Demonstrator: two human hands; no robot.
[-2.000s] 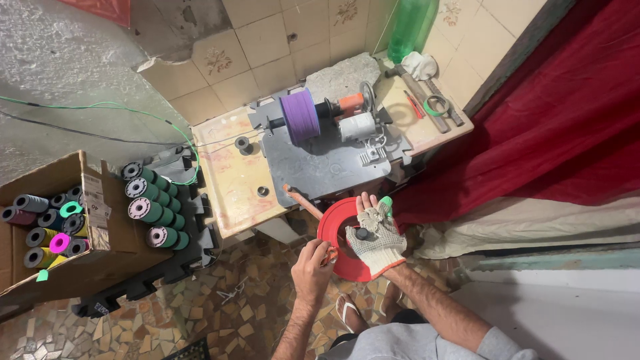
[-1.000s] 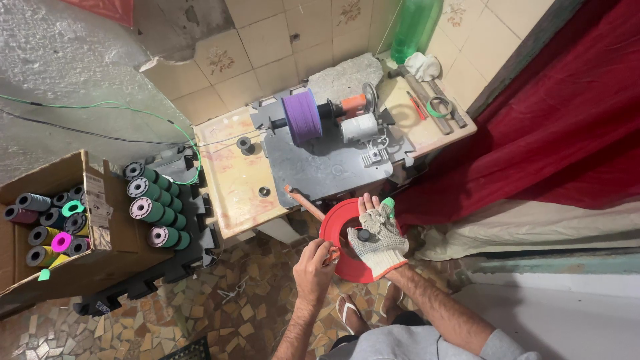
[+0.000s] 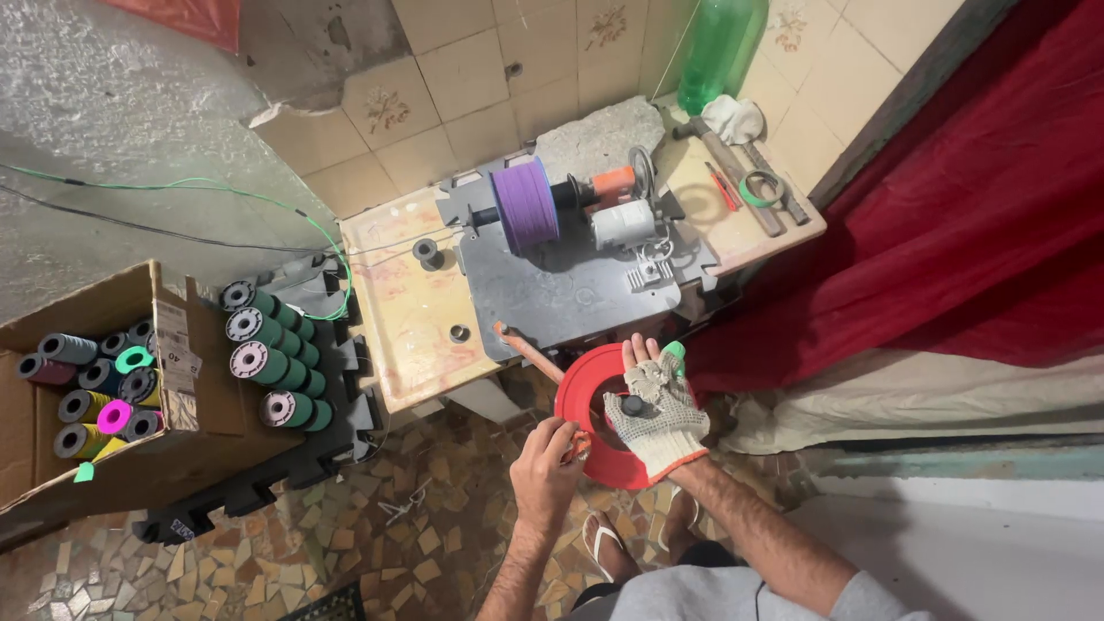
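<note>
A large red ring-shaped reel (image 3: 573, 388) stands at the table's front edge, beside an orange metal arm (image 3: 530, 354). My left hand (image 3: 548, 470), bare, is closed on a small orange piece (image 3: 576, 447) at the reel's near left side. My right hand (image 3: 657, 410) wears a knitted glove with bare fingertips and lies over the reel, palm up, fingers extended. A dark round knob (image 3: 634, 405) shows at its palm; whether it is held is unclear. Green material (image 3: 674, 355) is at that hand's fingers. Behind, a spool of purple cord (image 3: 526, 205) sits on a shaft beside a motor (image 3: 623, 225).
On the table (image 3: 405, 328) are a small black spool (image 3: 425, 252), a dark ring (image 3: 459, 333), a hammer (image 3: 733, 168) and green tape (image 3: 761, 188). Green thread spools (image 3: 259, 364) and a cardboard box (image 3: 233, 440) of spools stand left. A red curtain (image 3: 931, 224) hangs right.
</note>
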